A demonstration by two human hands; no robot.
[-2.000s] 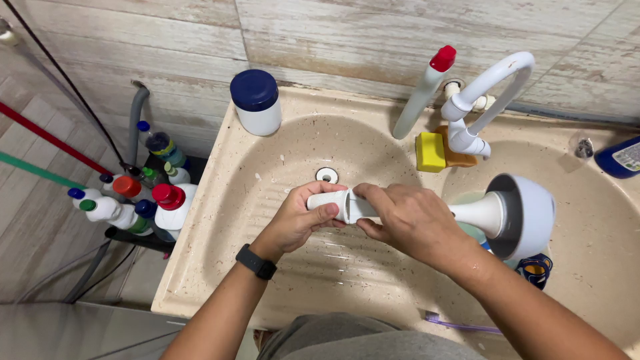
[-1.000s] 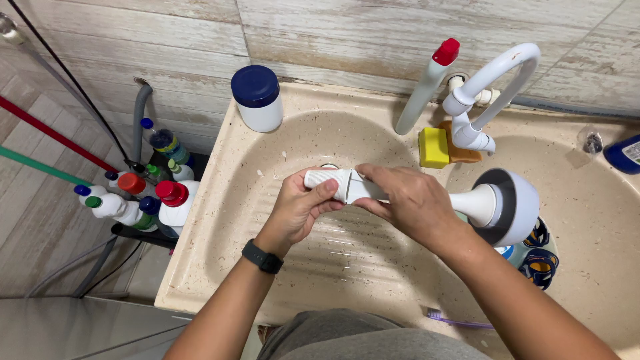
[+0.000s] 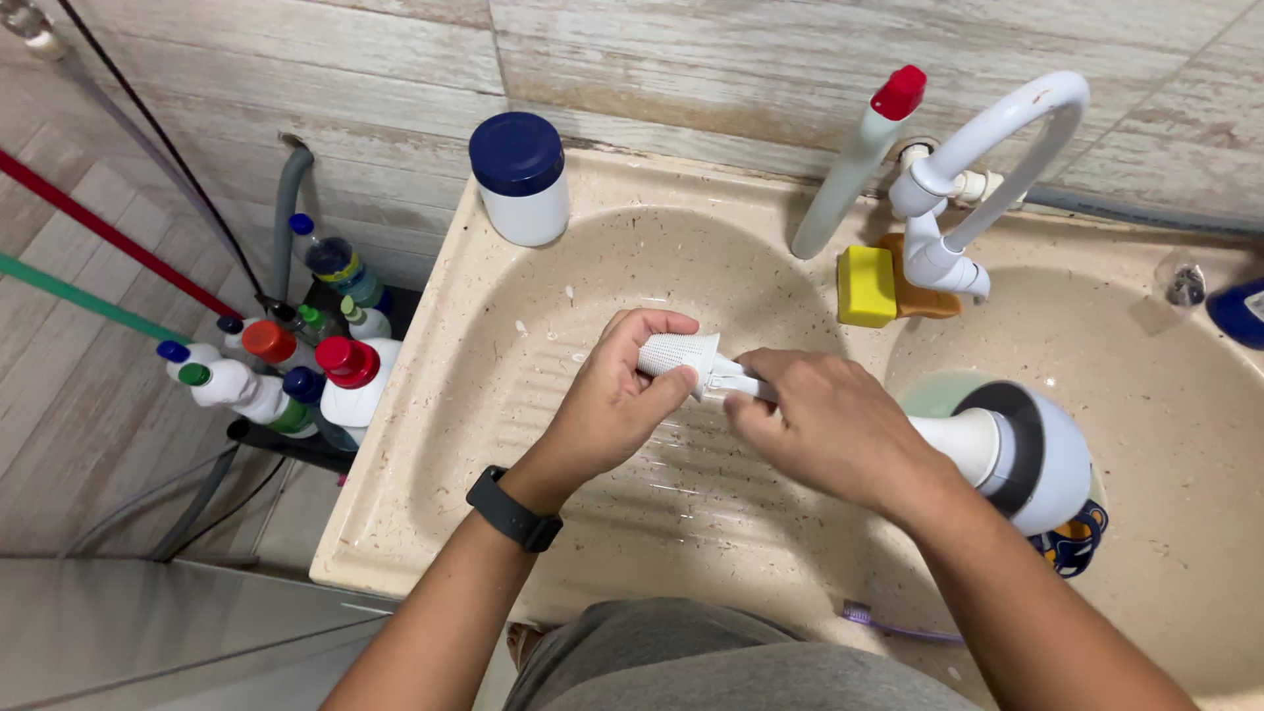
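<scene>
My left hand (image 3: pixel 632 395) holds a white plastic perforated filter cone (image 3: pixel 679 355) by its meshed body, thumb near the flared rim. My right hand (image 3: pixel 820 420) grips a white plastic shaft (image 3: pixel 743 379) with slotted prongs that meets the cone's wide end. Beyond my right hand, in line with it, a white flared neck joins a pale grey-blue bowl-shaped part (image 3: pixel 1062 464) with a dark inner ring; how it connects to the shaft is hidden by my hand. Both hands are above the ribbed left basin (image 3: pixel 632 513) of a speckled beige sink.
A blue-lidded white jar (image 3: pixel 523 207) stands at the back left rim. A red-topped bottle (image 3: pixel 849 178), a yellow sponge (image 3: pixel 867 286) and a white faucet (image 3: pixel 933 247) are behind my right hand. A purple toothbrush (image 3: pixel 889 624) lies in front; several bottles (image 3: pixel 346 395) stand left of the sink.
The smooth white tubular piece earlier in my left hand is no longer in view there; the perforated cone now shows between my hands. My left hand has opened out around it.
</scene>
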